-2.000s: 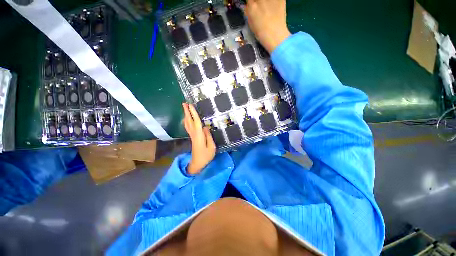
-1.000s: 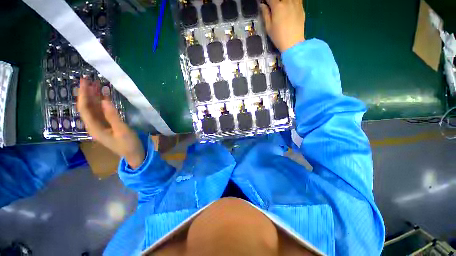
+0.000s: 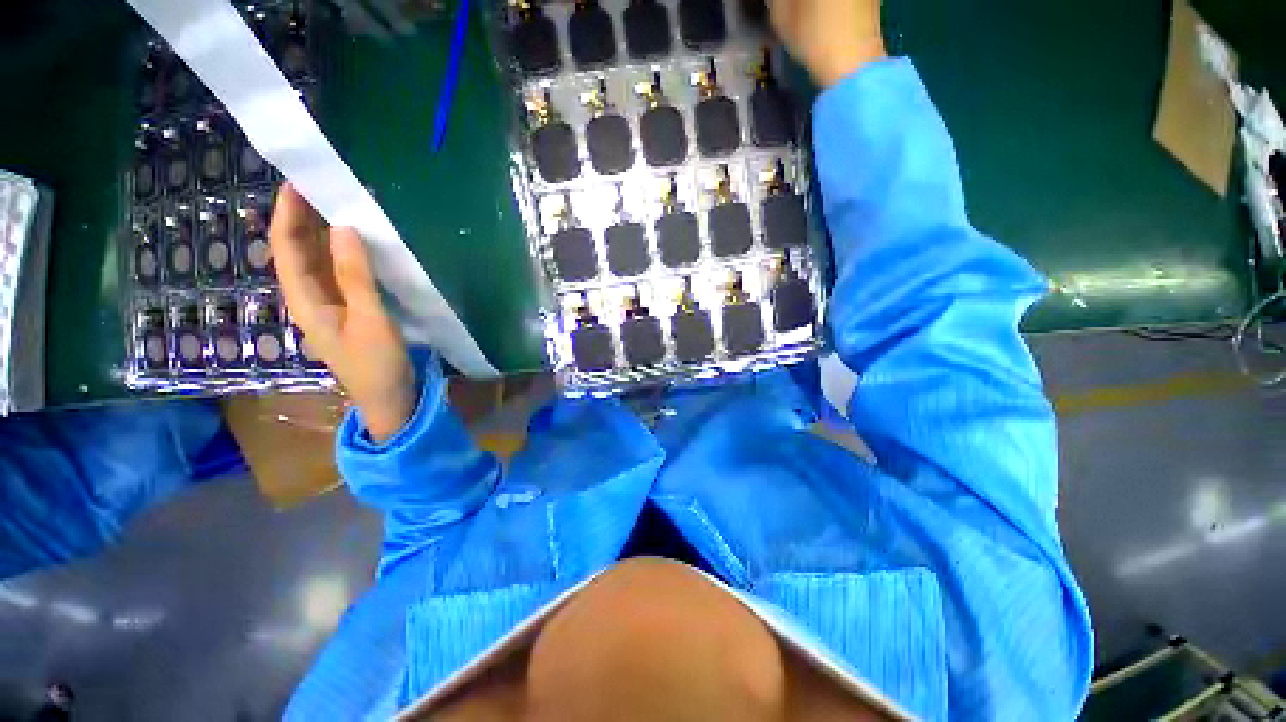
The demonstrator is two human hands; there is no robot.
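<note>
A clear blister tray lies in front of me, with rows of black modules with gold tabs. No pale circles show on them. My right hand is at the tray's upper right corner, cut off by the top edge; its fingertips are hidden. My left hand is at the white liner strip, its fingers raised against the strip's left edge over the left tray. Whether it grips the strip is unclear. The second tray holds dark modules with pale circles.
A thin blue cord lies on the green mat between the trays. Pale stacked sheets are at the far left. Brown cardboard is at the far right, more cardboard below the bench edge. Another person's blue sleeve is at lower left.
My left hand has left the near tray's lower left corner and moved left to the strip. The near tray has straightened. The strip's upper part has shifted right. My right hand is higher and further right.
</note>
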